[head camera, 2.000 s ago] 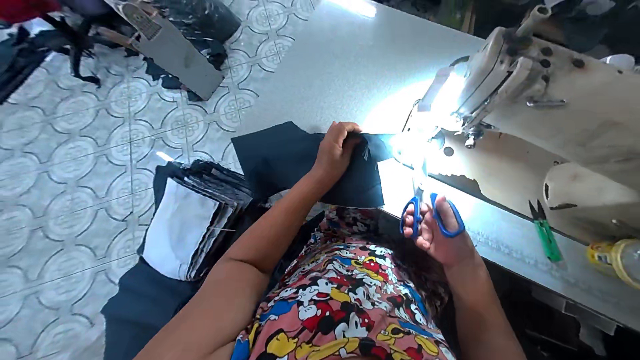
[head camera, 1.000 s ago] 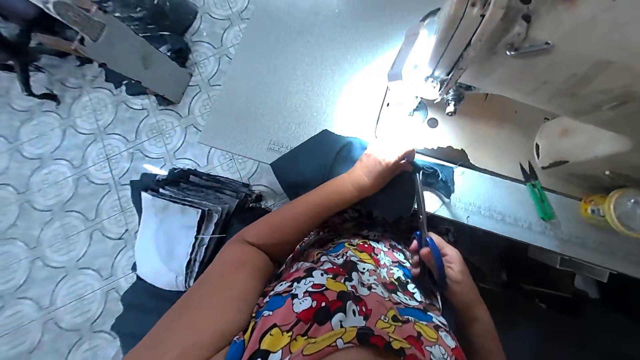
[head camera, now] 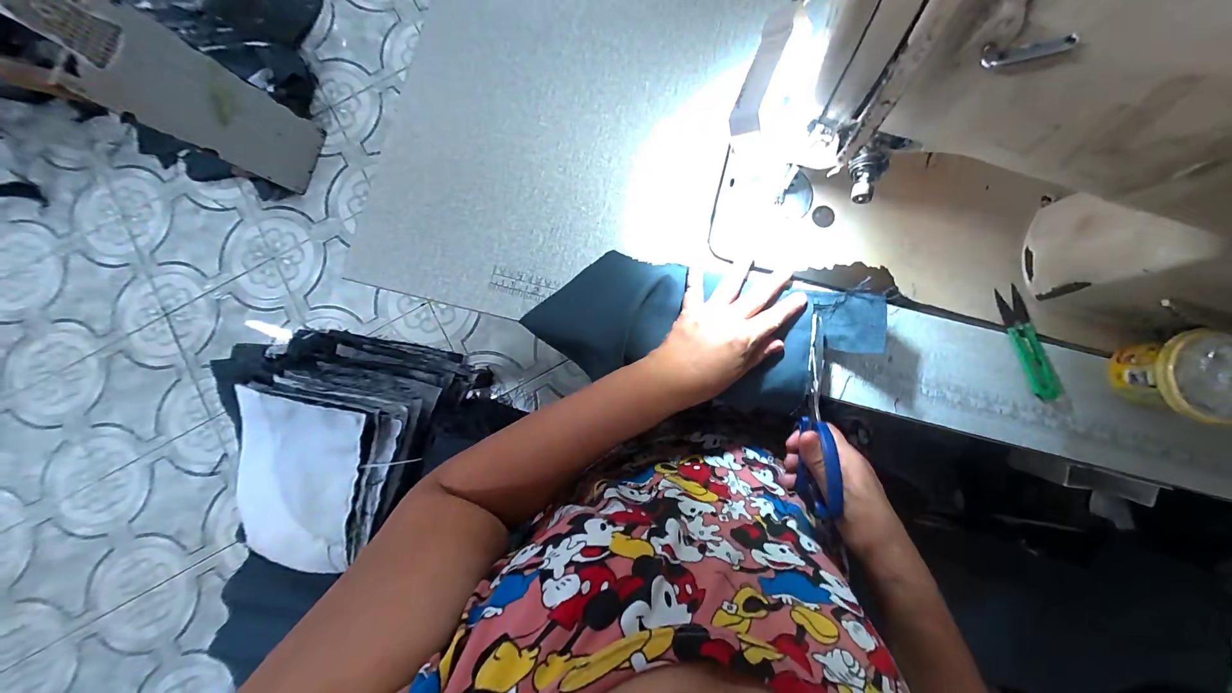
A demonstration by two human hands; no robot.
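My left hand (head camera: pixel 727 332) lies spread on a dark blue fabric piece (head camera: pixel 587 313), pressing it on the sewing table near the front edge. Blue-handled scissors (head camera: pixel 816 462) are in my right hand (head camera: pixel 847 481), below the table edge. Their blades point up across the fabric, just right of my left fingers, with a small blue flap of cloth (head camera: pixel 857 322) to the right of the blades. Beyond my left hand stands the lit needle area of a sewing machine (head camera: pixel 1049 106).
Green thread snips (head camera: pixel 1032 351) and a yellow-lidded jar (head camera: pixel 1198 375) are on the table at right. A stack of dark and white fabric pieces (head camera: pixel 303 481) lies at left. A grey board (head camera: pixel 221 115) stands at upper left over the tiled floor.
My left hand, earlier bunched on the fabric, is now spread flat on it. The scissors, raised and apart from the cloth two seconds ago, now have their blades at the fabric. The view has shifted.
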